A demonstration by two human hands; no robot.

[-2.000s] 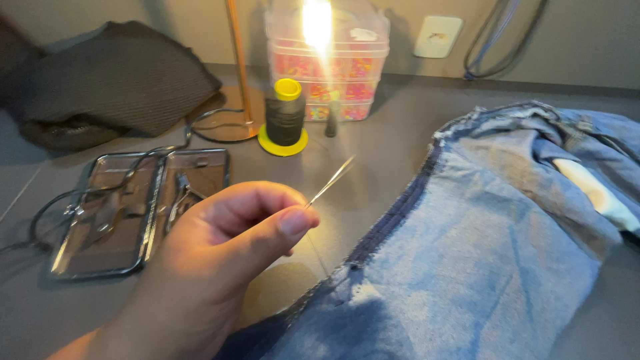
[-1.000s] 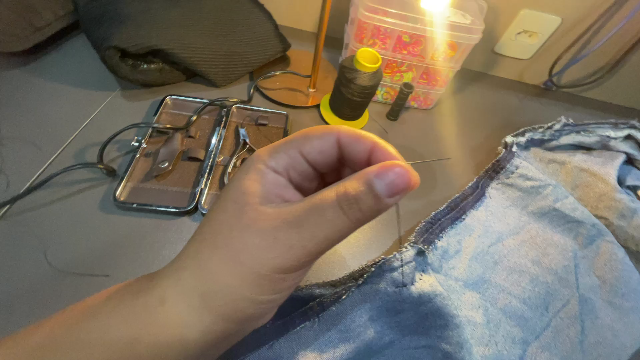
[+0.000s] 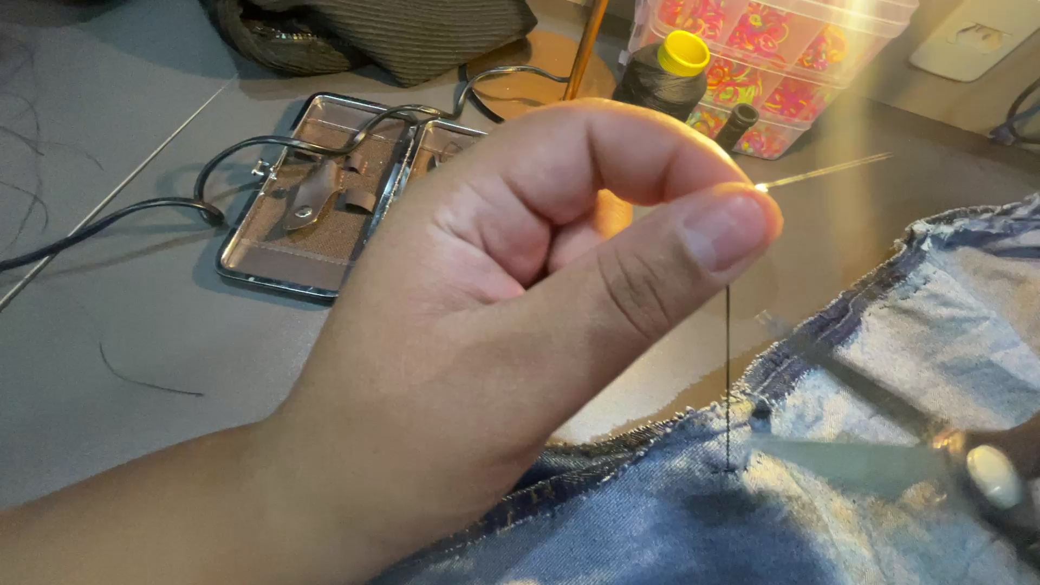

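My left hand pinches a thin sewing needle between thumb and forefinger; its free end points right. Below the thumb a dark thread runs straight down to the denim cloth, entering near a frayed seam. From the right edge come blurred scissors, their blades apart, one on each side of the cloth near the thread's right. No part of my right hand can be made out; the scissors' handles are cut off by the frame.
Behind my left hand lie an open manicure case, a black cable, a dark thread spool with a yellow top, a small dark tube and a clear box of coloured bands. Dark ribbed fabric lies at the back.
The scissors have come in from the right. The thread now stands taut from my left hand to the denim. The view has moved closer.
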